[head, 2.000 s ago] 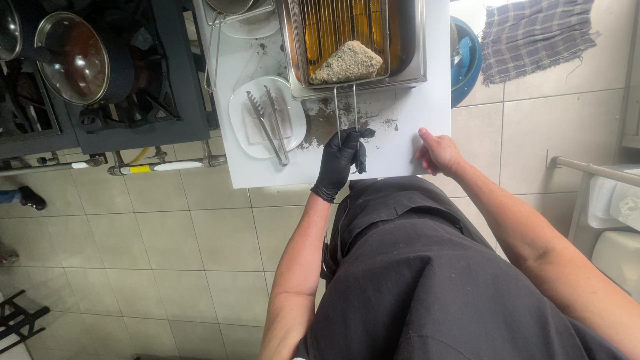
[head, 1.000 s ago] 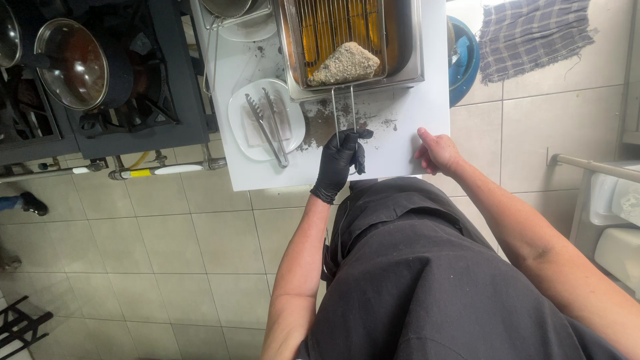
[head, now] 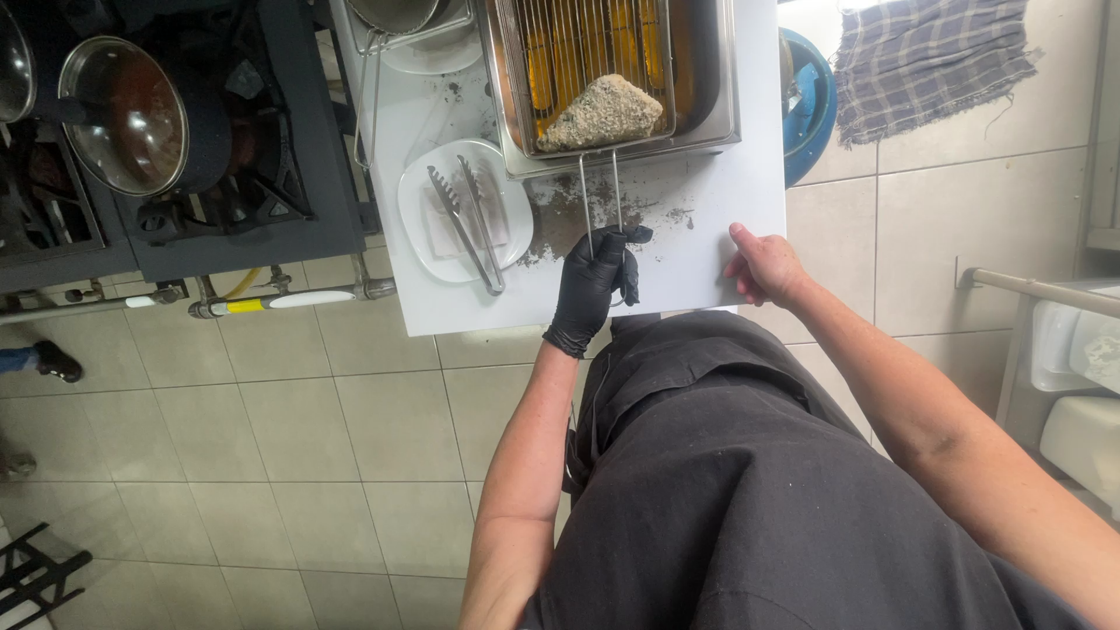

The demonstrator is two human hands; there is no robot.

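My left hand (head: 596, 278), in a black glove, grips the wire handle (head: 618, 188) of a fryer basket (head: 669, 79). A breaded, roughly triangular piece of food (head: 602, 114) lies at the near end of that basket, over the amber oil of a steel deep fryer (head: 728, 105). Bare and loosely curled, my right hand (head: 763, 265) rests at the near right edge of the white worktop (head: 700, 280); whether it holds anything is hidden. Left of the gloved hand, metal tongs (head: 481, 236) lie on a white plate (head: 416, 210) with a folded paper or cloth.
A stove at left bears lidded pots (head: 131, 114) and a gas pipe (head: 306, 299) along its front. Another basket (head: 372, 96) stands at back left. Right of the worktop are a blue bin (head: 818, 122) and a checked cloth (head: 932, 66). A person's shoe (head: 58, 360) shows far left.
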